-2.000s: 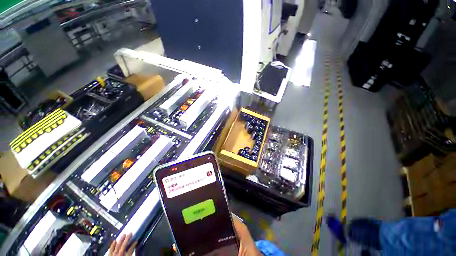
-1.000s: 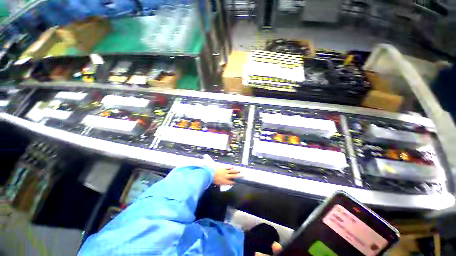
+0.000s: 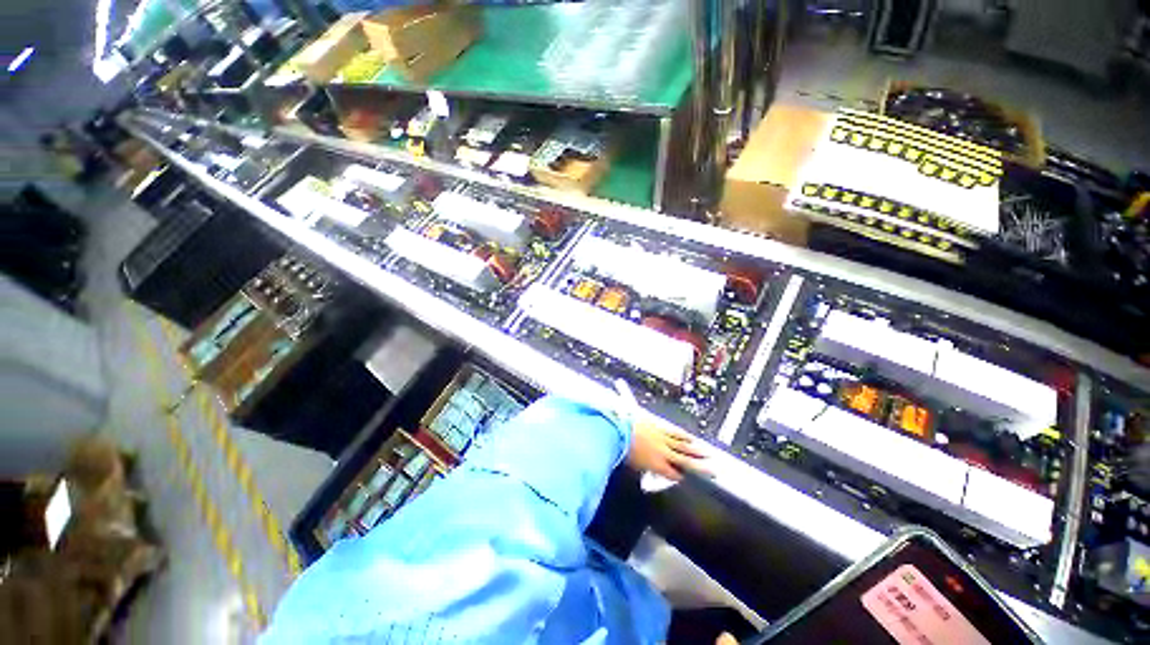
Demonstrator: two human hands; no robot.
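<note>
My left hand [image 3: 662,450] lies on the silver conveyor rail [image 3: 795,502], in a blue sleeve. White cloth [image 3: 657,481] shows below the palm and at the wrist, held against the rail. A phone [image 3: 911,602] at the bottom right is cut off by the edge; its dark screen shows a pink box. Only a fingertip of my right hand [image 3: 725,639] shows at its lower left corner. Beyond the rail, dark circuit boards [image 3: 713,365] with long white bars and orange blocks lie in a row on the line.
Cartons of pale blue-green parts [image 3: 469,410] and black totes [image 3: 334,391] stand below the line at left. Beyond the line are a green-topped bench [image 3: 505,63], a white tray with yellow-black rows [image 3: 883,189] and a brown carton [image 3: 776,164]. Yellow-black tape marks the floor at left.
The view has swung left from the machine end to along the line. My left hand is still on the rail. The phone has shifted to the bottom right, and its green button is out of view.
</note>
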